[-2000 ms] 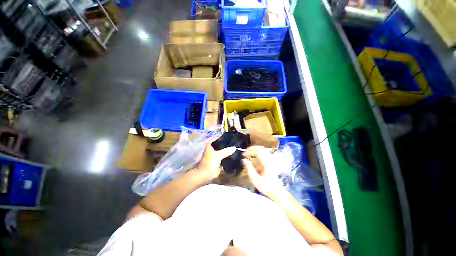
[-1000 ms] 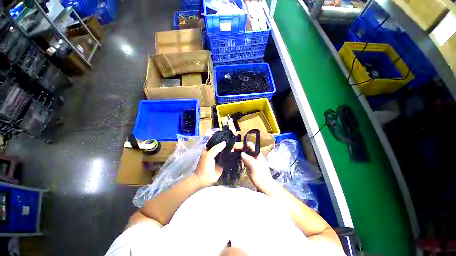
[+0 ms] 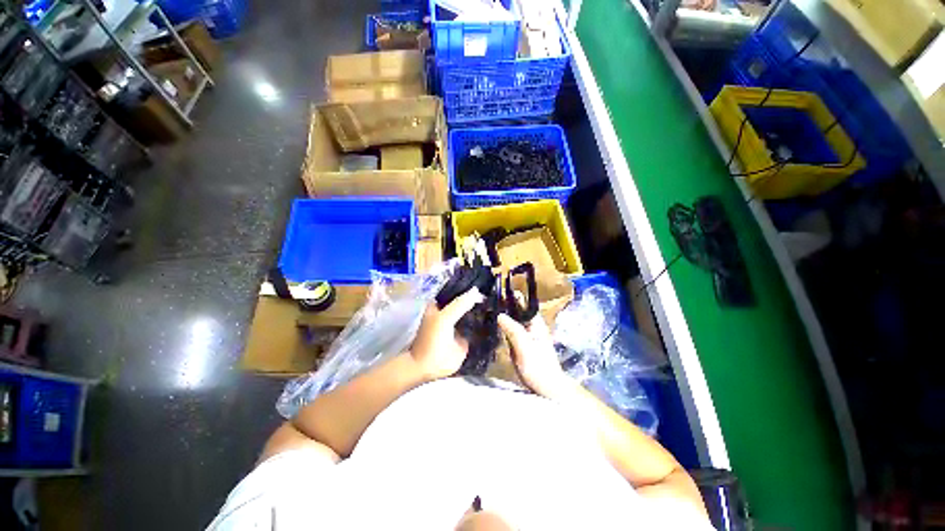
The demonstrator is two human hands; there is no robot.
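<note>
My left hand (image 3: 441, 340) holds a bunch of black parts (image 3: 479, 330), gripped between thumb and fingers in front of my body. My right hand (image 3: 526, 344) is just right of it and holds a small black open frame-like part (image 3: 520, 291) upright. The fingertips of my right hand are partly hidden by the black parts. A clear plastic bag (image 3: 358, 337) lies left of my hands, and another clear bag (image 3: 603, 347) lies to the right. A yellow bin (image 3: 566, 247) with a small carton in it stands just beyond my hands.
A blue bin (image 3: 347, 239), an open carton (image 3: 323, 178) and a blue bin of dark parts (image 3: 513, 168) stand ahead. A tape roll (image 3: 314, 295) lies on a carton at left. The green conveyor (image 3: 679, 239) runs along the right and carries a black corded item (image 3: 715, 249).
Two seconds ago the hands were together at the black bunch; the frame-like part now shows in my right hand, apart from it. Since one second ago the hands have barely moved.
</note>
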